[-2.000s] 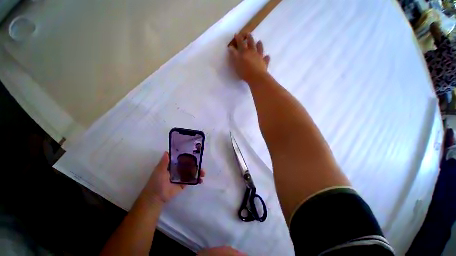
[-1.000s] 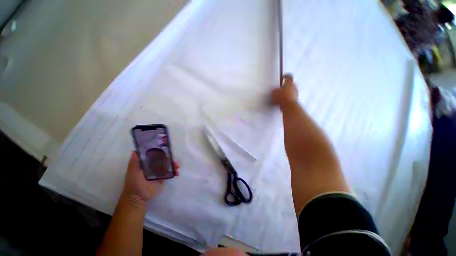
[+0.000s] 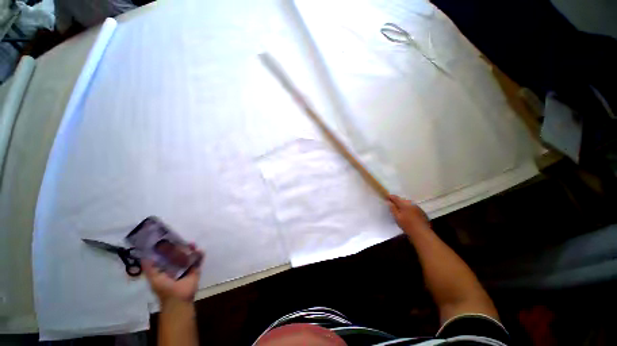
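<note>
My left hand (image 3: 174, 282) holds a smartphone (image 3: 162, 247) with a lit screen over the front left of the white sheet (image 3: 183, 142). My right hand (image 3: 409, 215) grips the near end of a wooden ruler (image 3: 325, 128), which slants away to the upper left over the sheet. Black-handled shears (image 3: 122, 253) lie on the sheet just left of the phone, partly behind it. A smaller white piece (image 3: 325, 203) lies near the table's front edge, left of my right hand.
Pale scissors (image 3: 409, 42) lie at the far right of the table. A rolled white edge (image 3: 74, 108) runs along the left, with another pale roll (image 3: 15, 101) beyond it. A written page (image 3: 561, 127) is at the right end. Dark cloth (image 3: 521, 40) is at the upper right.
The view has swung to the right. The ruler now points to the upper left instead of straight away. The shears now show left of the phone; before, they were right of it.
</note>
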